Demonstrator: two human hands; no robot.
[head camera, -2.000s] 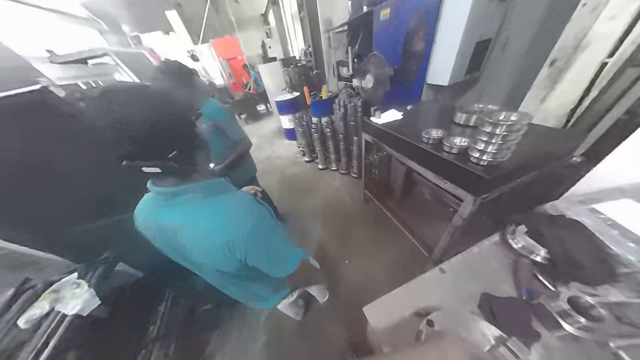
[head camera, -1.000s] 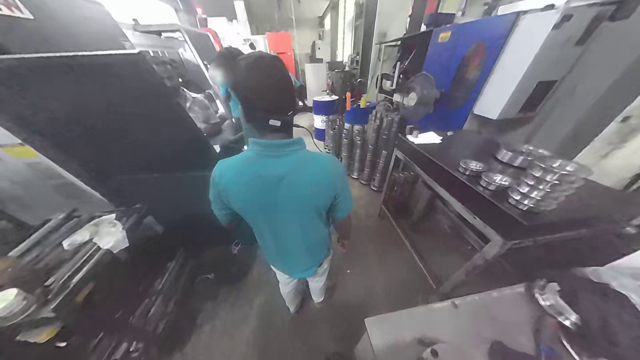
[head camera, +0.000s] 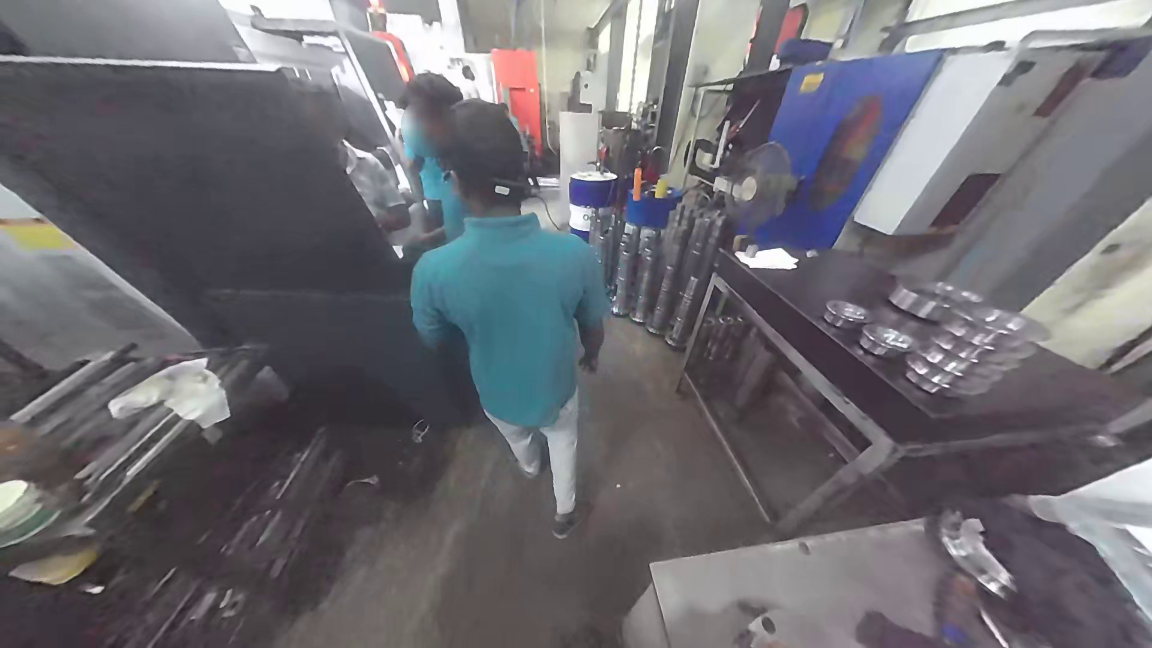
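Note:
Neither my left hand nor my right hand shows in the head view, so what they hold cannot be told. Nearest to me at the lower right is a grey metal table (head camera: 792, 585) bearing a shiny metal ring (head camera: 976, 553), a small metal cylinder (head camera: 763, 630) and dark cloth (head camera: 1053, 567). Beyond it, a dark-topped steel table (head camera: 810, 297) carries stacked machined metal rings (head camera: 958, 346), separate rings (head camera: 845, 313) and a white paper (head camera: 767, 259).
A person in a teal shirt (head camera: 526, 315) stands ahead, back turned. Other people (head camera: 432, 171) are beyond, beside a large dark machine panel (head camera: 198, 198). Metal bars (head camera: 126, 432) lie at left. Segmented metal columns (head camera: 666, 270), blue drums (head camera: 592, 191) and a fan (head camera: 751, 187) stand farther back.
The view has swung left from two seconds ago. The person in teal, closer and side-on then, is now farther off with their back to me.

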